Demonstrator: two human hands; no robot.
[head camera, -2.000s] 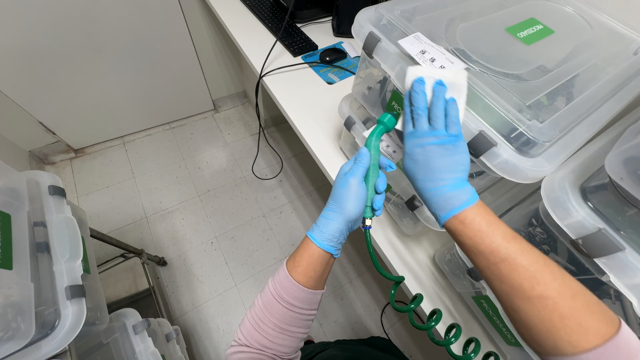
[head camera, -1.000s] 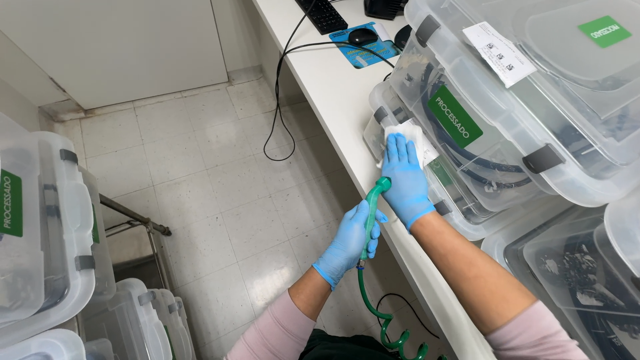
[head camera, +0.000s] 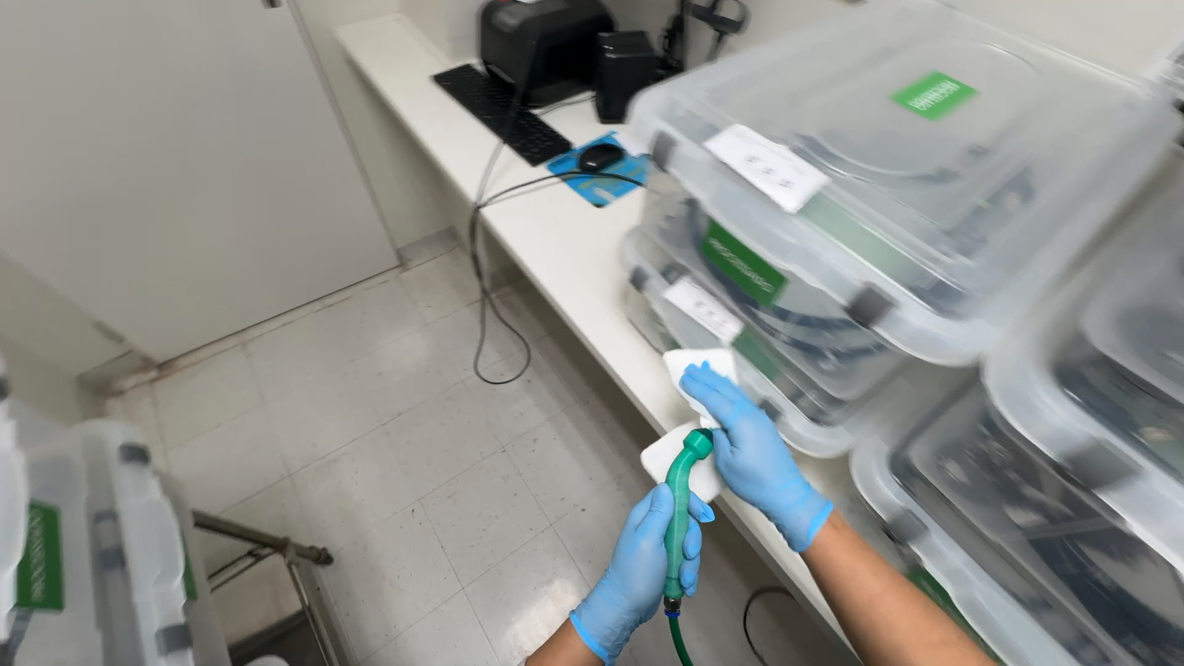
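My left hand, in a blue glove, is closed around a green spray gun whose coiled hose runs down out of view. The nozzle points up beside my other hand. My right hand, also gloved in blue, holds a white wipe at the edge of the white counter. A second white piece, a wipe or another part of the same one, shows behind the nozzle. Just beyond my right fingers are stacked clear plastic bins with green labels and dark contents.
On the counter's far part are a black keyboard, a black mouse on a blue mat and a black printer. A black cable loops over the edge. More bins and a metal frame stand at left.
My right hand has moved off the front of the bins to the counter edge with the white wipe. My left hand keeps its hold on the green spray gun.
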